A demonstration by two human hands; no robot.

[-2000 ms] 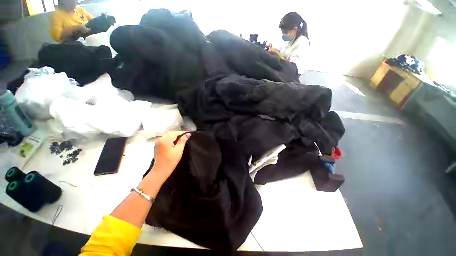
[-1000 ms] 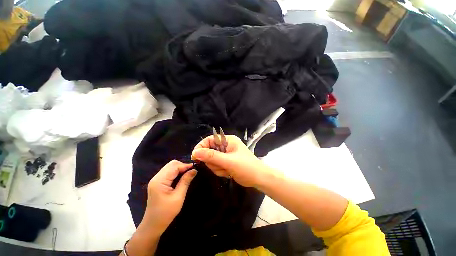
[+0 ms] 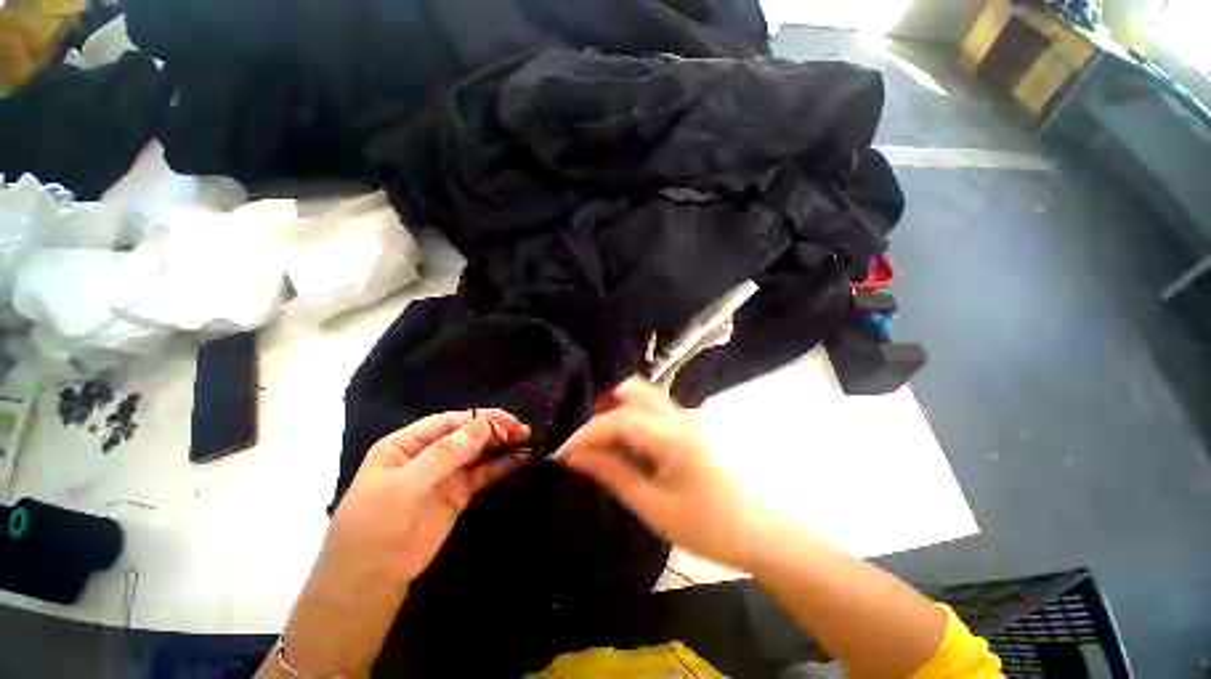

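A black garment (image 3: 465,352) lies in front of me, over the table's near edge. My left hand (image 3: 432,478) pinches a bit of the garment with dark thread loops at its fingertips. My right hand (image 3: 664,464) is just right of it, blurred, thumb and forefinger pinched together at a tiny bright sliver, perhaps a needle (image 3: 555,456). The metal snips seen earlier do not show clearly now.
Black garments (image 3: 638,146) are heaped behind. White bags (image 3: 173,265), a phone (image 3: 225,395), small black pieces (image 3: 100,409) and black cones (image 3: 60,547) are at left. A dark box (image 3: 879,361) sits at right, a black crate (image 3: 1036,623) lower right.
Both hands came together over the garment. Since one second ago, my right hand has moved slightly right and down, and the snips no longer show in it. Thread loops now show at my left fingertips.
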